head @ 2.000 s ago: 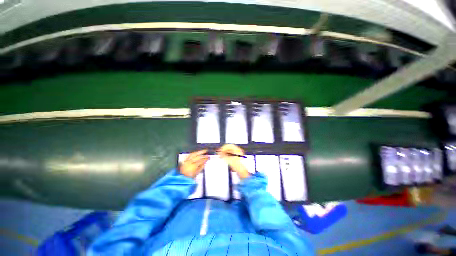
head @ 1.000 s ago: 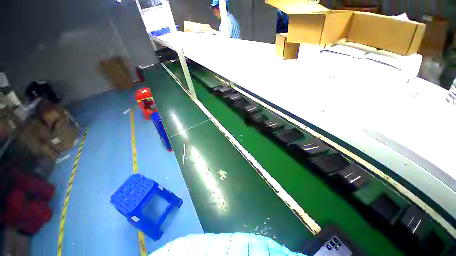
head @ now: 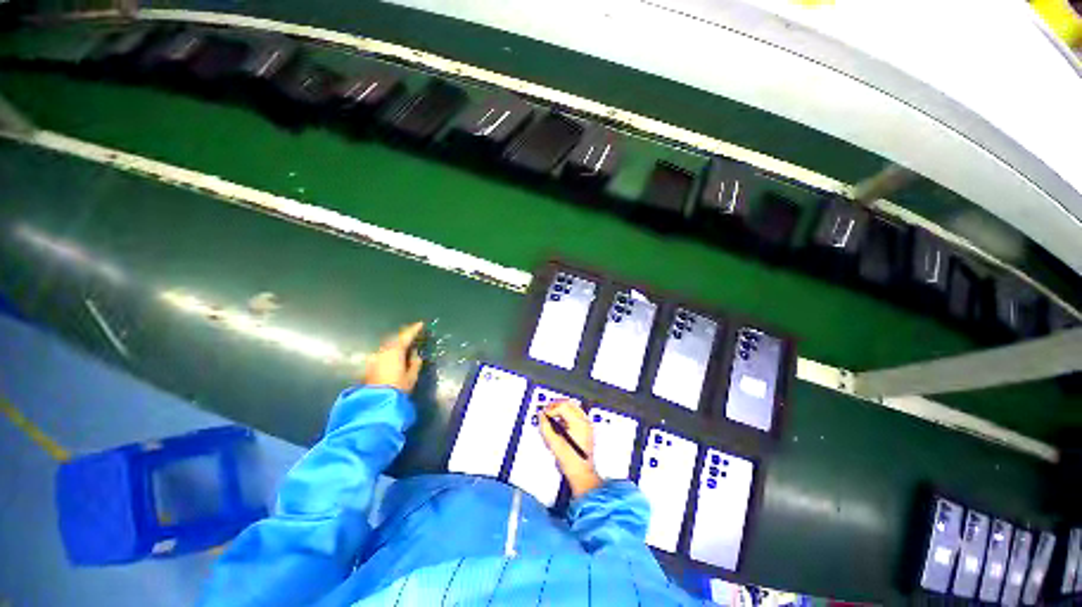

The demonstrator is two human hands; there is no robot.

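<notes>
A near black tray (head: 761, 460) holds several smartphones, backs up, with dark lens dots at their upper corners. My right hand (head: 570, 436) is over the second phone from the left (head: 533, 465) and holds a thin black stick (head: 565, 435). The stick's upper end is near that phone's lens area; contact cannot be told. My left hand (head: 396, 359) rests on the green bench left of the tray, beside tiny white specks (head: 444, 344). Whether it pinches a speck cannot be told. A far tray (head: 603, 387) holds several phones; the rightmost (head: 753, 374) has a white label.
Dark holders (head: 492, 116) stand in a row on the green conveyor belt (head: 356, 202), behind a pale rail (head: 297, 216). Another tray of phones (head: 978, 551) lies at the right. A blue stool (head: 160, 496) stands on the floor at lower left. A white shelf (head: 902, 95) hangs above.
One second ago the view faced left along the line with no hands visible. Now it faces the trays. Compared with two seconds ago, my left hand is off the tray, on the bench.
</notes>
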